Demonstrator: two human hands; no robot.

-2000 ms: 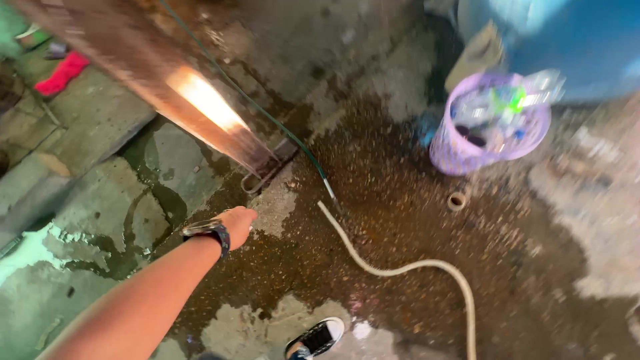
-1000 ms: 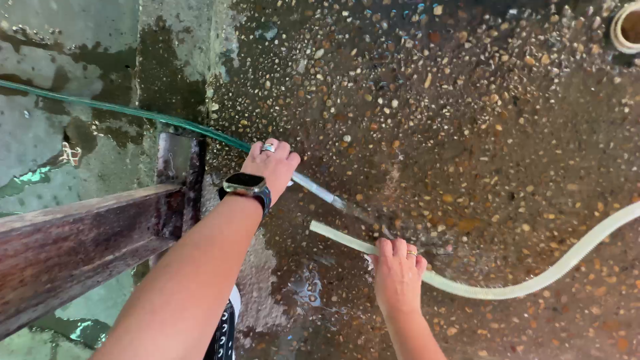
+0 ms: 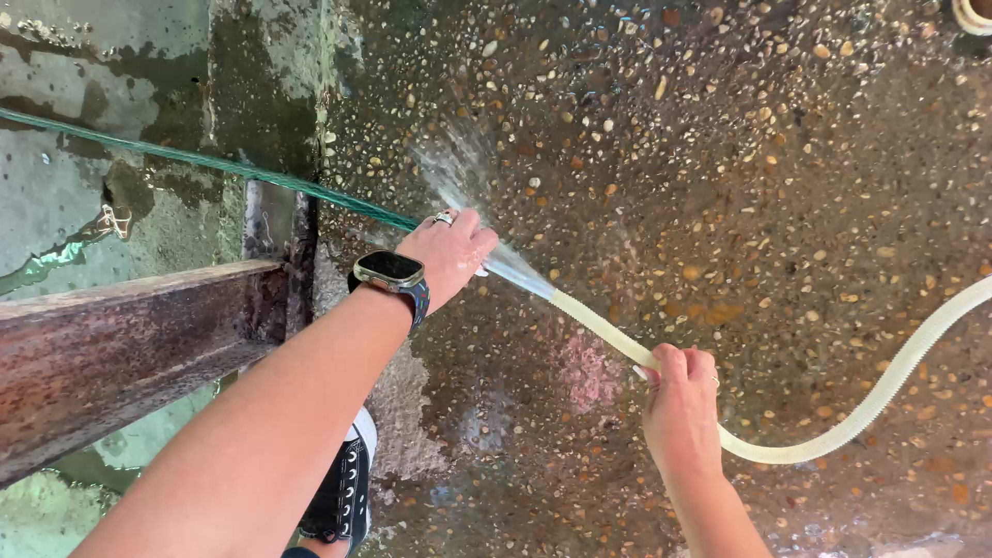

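Note:
My left hand (image 3: 449,252), with a smartwatch (image 3: 390,267) at its wrist, is closed around a green hose (image 3: 310,188) near its clear end piece (image 3: 518,273). My right hand (image 3: 683,411) grips a cream ribbed hose (image 3: 601,327) a little behind its tip. The two hose ends meet between my hands, and water sprays back from the joint toward the upper left. Whether one end sits inside the other cannot be told. The cream hose curves away to the right edge.
A rusty steel beam (image 3: 139,341) reaches in from the left to a metal base (image 3: 283,225). Wet pebbled concrete (image 3: 736,194) lies under the hoses. A black sneaker (image 3: 341,484) stands at the lower middle, and a round pipe piece (image 3: 973,17) lies at the upper right.
A second ago the hose ends were apart, with water running from the clear end; now they touch and water sprays backward. Two seconds ago both hoses lay on the ground, out of my hands.

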